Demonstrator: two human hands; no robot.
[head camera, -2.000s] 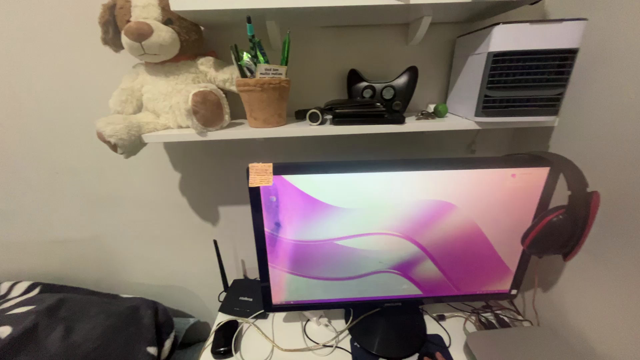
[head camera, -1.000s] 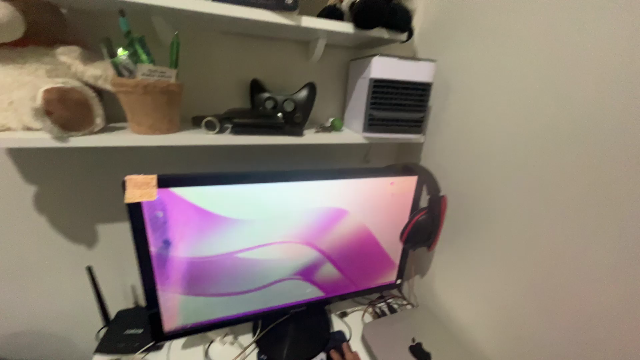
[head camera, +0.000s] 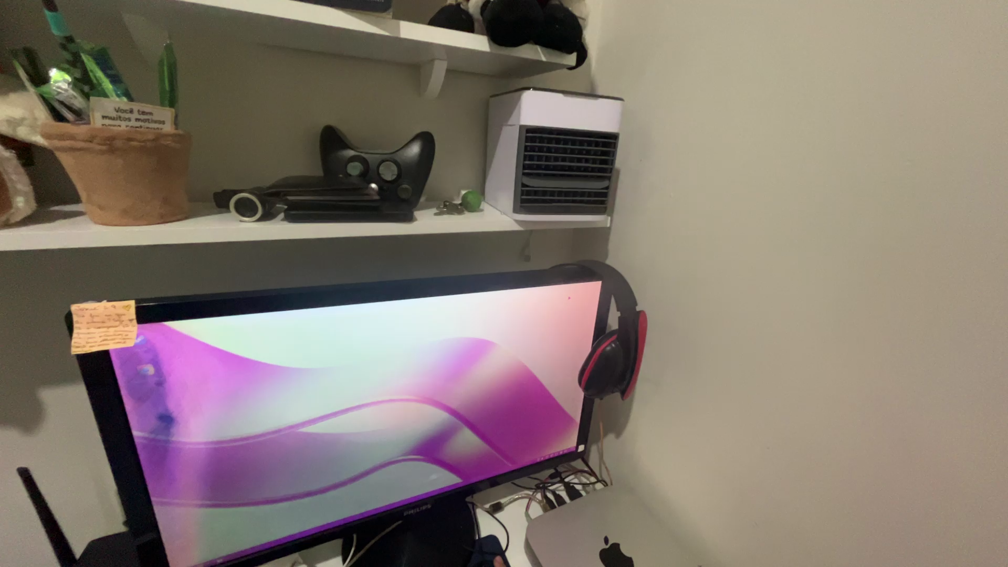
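At the bottom edge, a fingertip, seemingly of my right hand (head camera: 498, 561), shows against a dark blue object (head camera: 488, 550); the rest of the hand is out of frame, so its grip is hidden. My left hand is not in view. Beside the fingertip, to the right, lies a silver Apple laptop (head camera: 587, 529). Behind and above stands a lit Philips monitor (head camera: 354, 394) on a black base (head camera: 421, 539), with a handwritten sticky note (head camera: 104, 327) on its upper left corner. Black and red headphones (head camera: 614, 354) hang from its right corner.
Above the monitor, a white shelf (head camera: 315, 235) holds a clay pot (head camera: 126, 177) of pens, a black game controller (head camera: 378, 169), keys (head camera: 453, 207) and a small air cooler (head camera: 555, 157). Cables (head camera: 563, 488) tangle behind the laptop. A router antenna (head camera: 46, 516) rises at lower left.
The view has swung to the right, bringing in more of the right wall. The monitor and shelf items keep their places. Less of the hand shows at the bottom edge than one second ago.
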